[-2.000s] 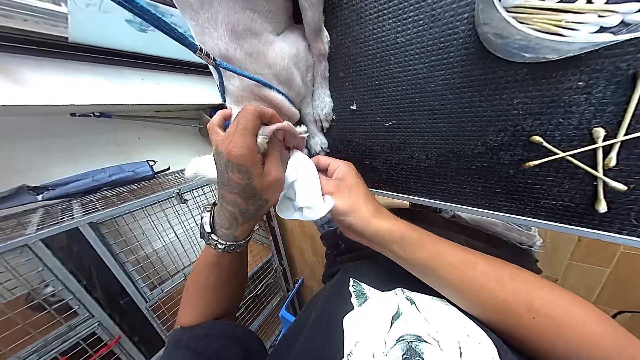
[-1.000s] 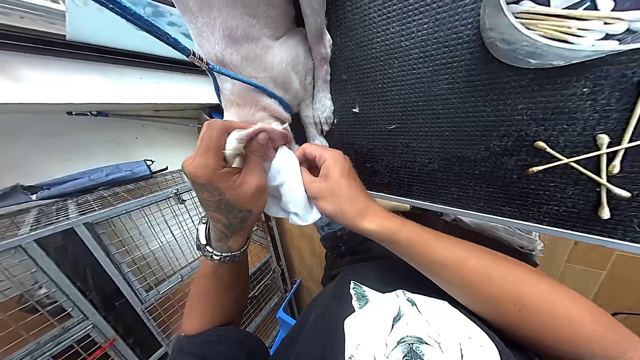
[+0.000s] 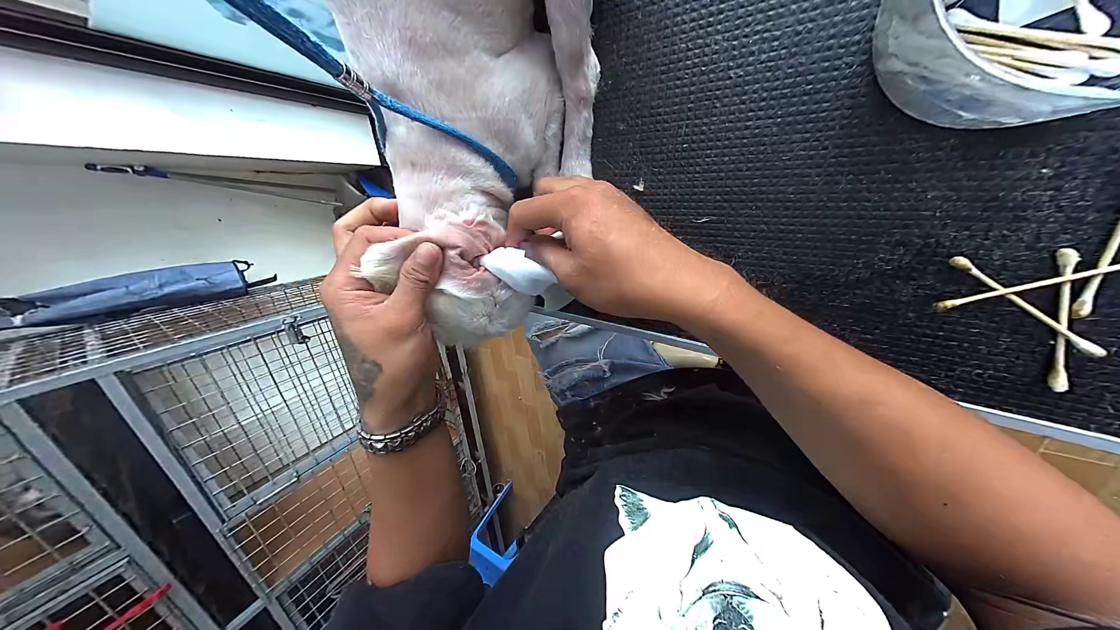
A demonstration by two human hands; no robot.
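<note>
A light-coated dog (image 3: 464, 96) with a blue rope leash (image 3: 437, 127) around its neck is on a black textured grooming table (image 3: 744, 157). My left hand (image 3: 385, 289) holds the dog's ear flap (image 3: 394, 258) folded back between thumb and fingers, exposing the pink inner ear (image 3: 468, 241). At the ear opening is a white wipe or cotton pad (image 3: 518, 269), pinched in the fingers of my right hand (image 3: 604, 245). The dog's face is turned out of sight.
Several used cotton swabs (image 3: 1019, 297) lie crossed on the table at right. Behind them stands a grey tub (image 3: 919, 79) holding more swabs. Wire cages (image 3: 254, 420) and a folded blue umbrella (image 3: 131, 293) are at left.
The dog's head now shows between my hands, with its inner ear exposed. My right hand has moved up beside the ear with the white wipe.
</note>
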